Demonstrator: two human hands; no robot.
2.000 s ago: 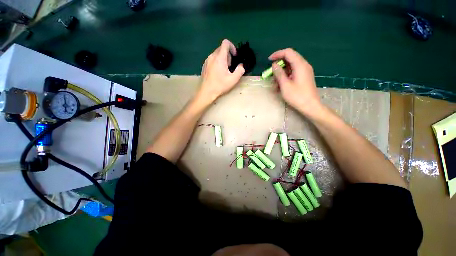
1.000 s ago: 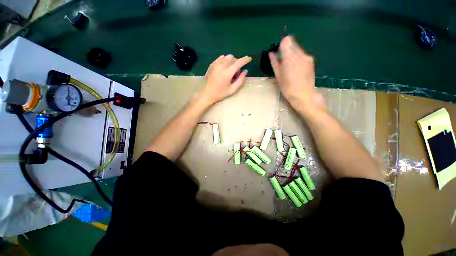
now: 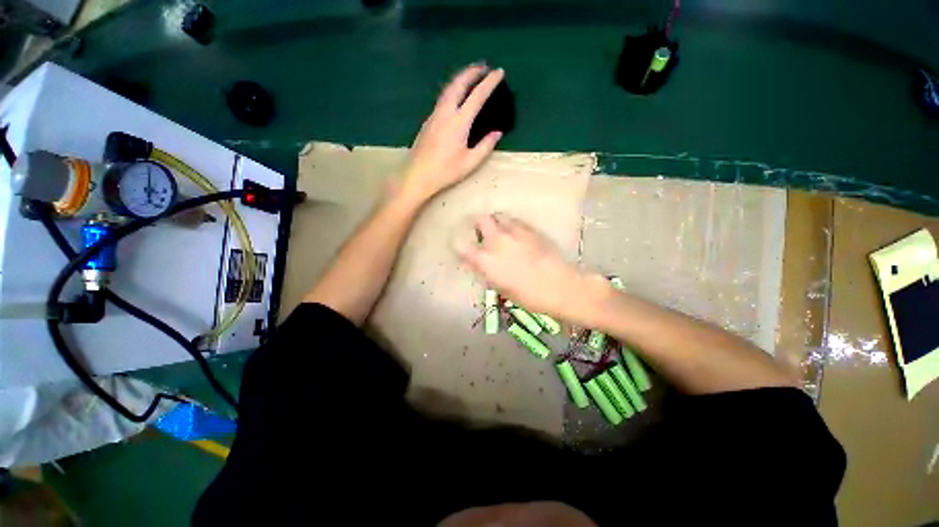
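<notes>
My left hand (image 3: 449,139) is at the belt's near edge with its fingers around a black plastic housing (image 3: 494,111), partly covered by the fingers. My right hand (image 3: 507,259) is blurred, low over the cardboard mat (image 3: 350,221); whether it holds anything cannot be told. Several light green battery cells (image 3: 528,341) with thin red and dark leads lie loose on the mat, some hidden under my right forearm. Another black housing (image 3: 636,70) stands on the belt with a green cell (image 3: 659,60) in it and a red lead rising from it.
The green conveyor belt (image 3: 566,46) carries more dark parts, one at left (image 3: 250,103) and one at upper left (image 3: 197,22). A white box (image 3: 196,293) with a pressure gauge (image 3: 142,189) and hoses stands at left. A yellow-framed pad (image 3: 914,314) lies at right.
The housing with a cell has moved right along the belt, out of my hands. My left hand has taken hold of another housing. My right hand has come back over the mat; the lone cell no longer shows.
</notes>
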